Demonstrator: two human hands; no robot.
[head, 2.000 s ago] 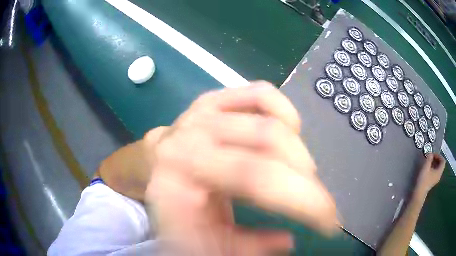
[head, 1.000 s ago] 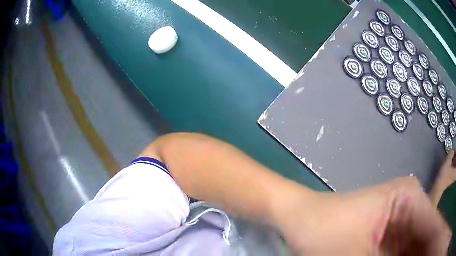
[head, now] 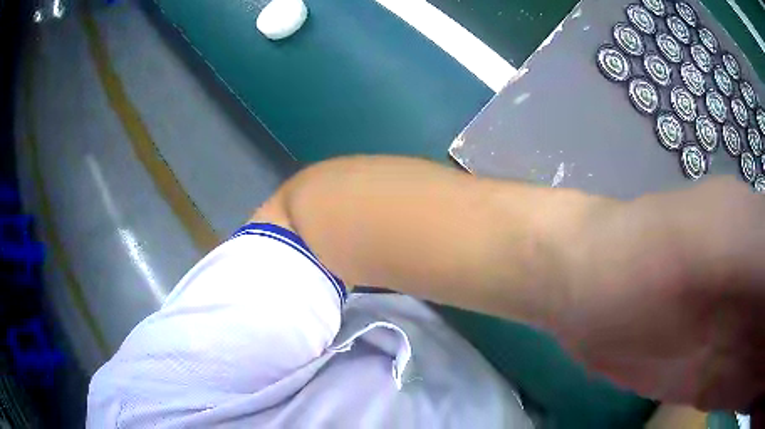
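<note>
My left arm reaches across the frame from the left. My left hand (head: 713,276) is blurred at the right edge and partly cut off; its fingers and anything in them cannot be made out. It covers the lower part of the grey board (head: 537,126). Many round parts (head: 668,130) with silver rings and dark rims sit in close rows on the board at the upper right. A bit of skin at the bottom right looks like my right forearm; my right hand is not visible.
A white round object (head: 282,18) lies on the green surface (head: 335,92) at the top. A white line (head: 453,38) runs towards the board. Grey floor with yellow-brown lines and blue objects (head: 33,343) is at the left.
The board and white round object have shifted up in view. My left arm has gone from in front of the camera to stretching right. My right hand has gone from view.
</note>
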